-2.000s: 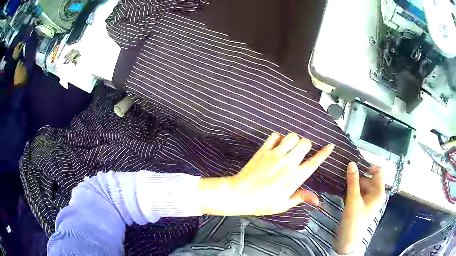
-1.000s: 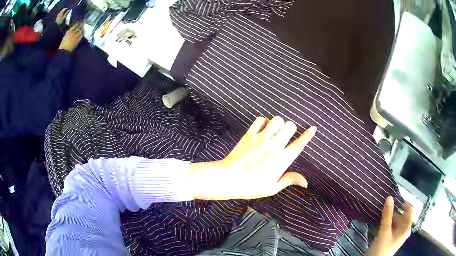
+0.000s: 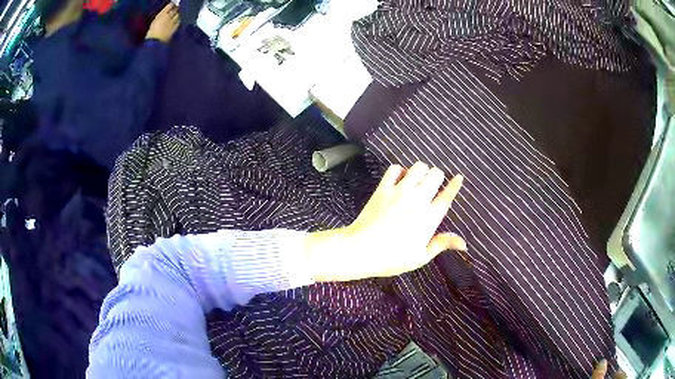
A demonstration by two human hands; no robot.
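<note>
A dark maroon pinstriped panel (image 3: 511, 192) lies flat over the plain dark brown surface (image 3: 592, 141), its lower end beside the machine at the right. My left hand (image 3: 392, 226) lies palm down on the panel's near edge, fingers slightly spread, holding nothing visible. My right hand (image 3: 603, 370) is cut off by the bottom edge; only fingertips show at the panel's lower corner, so its grip is unclear. A bunched heap of striped cloth (image 3: 222, 185) hangs on the left and under my left arm.
The overlock machine's white body (image 3: 655, 215) stands at the right rim. More striped cloth (image 3: 474, 33) is heaped at the back. A pale tube (image 3: 335, 157) sticks out beside the heap. A person in dark clothes (image 3: 89, 81) is at the upper left. Grey striped lap cloth (image 3: 414, 363) shows below.
The view has swung right to left across the scene, so the machine has moved to the right rim and my right hand nearly out of frame. My left hand stays on the panel.
</note>
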